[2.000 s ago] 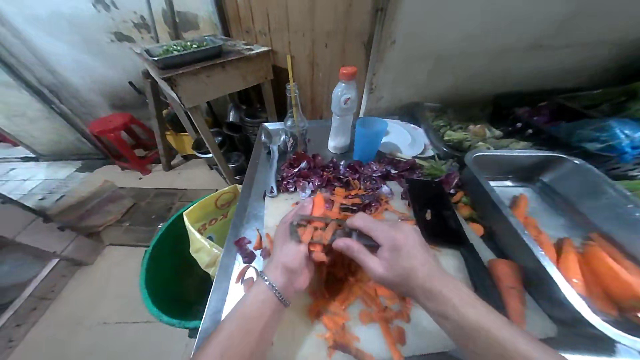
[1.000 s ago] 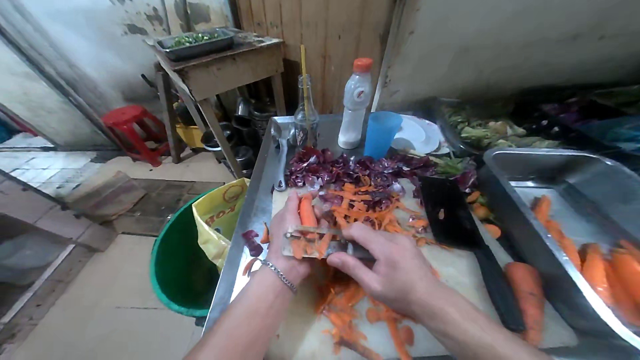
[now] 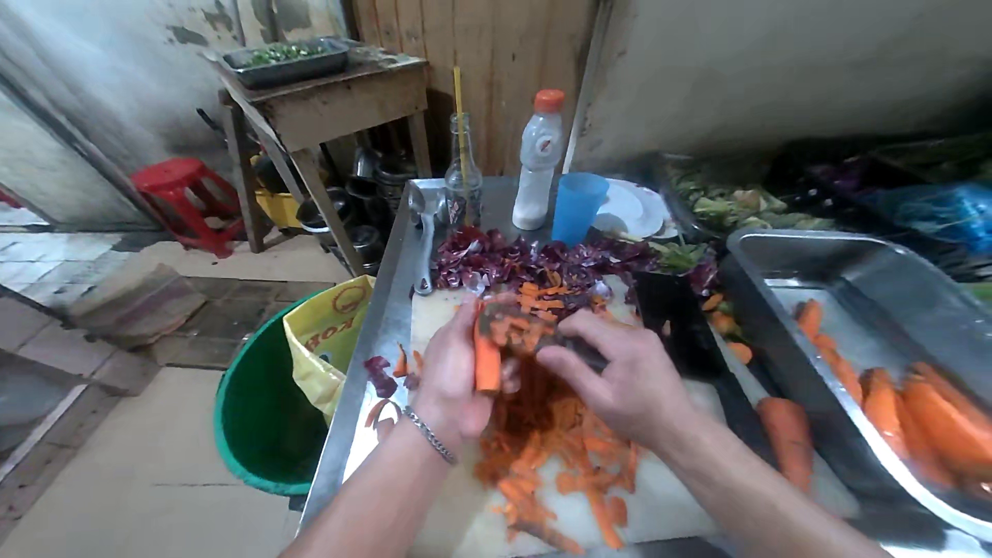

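Note:
A peeled carrot (image 3: 487, 358) stands out of my left hand (image 3: 449, 368), whose fingers are closed round it. My right hand (image 3: 620, 368) grips the dark handle of a peeler-like tool (image 3: 518, 329); its blurred head lies against the carrot and is coated with orange bits. Beneath both hands, carrot shavings (image 3: 593, 457) are heaped on a white cutting board (image 3: 457, 511). Chopped red-purple leaves (image 3: 535, 260) cover the board's far end. To the right lie a black cleaver (image 3: 678, 325) and an unpeeled-looking carrot (image 3: 787, 438).
A steel pan (image 3: 841, 240) with carrots is at right. Behind the leaves stand a glass bottle (image 3: 463, 182), a plastic bottle (image 3: 538, 163), a blue cup (image 3: 579, 208) and white plates (image 3: 632, 208). A spoon (image 3: 425, 248) lies left; a green tub (image 3: 260, 403) holding a yellow bag (image 3: 329, 333) is beside the table.
The carrot in my left hand now shows as a longer upright piece beside the tool. My right hand has shifted its angle, still on the handle.

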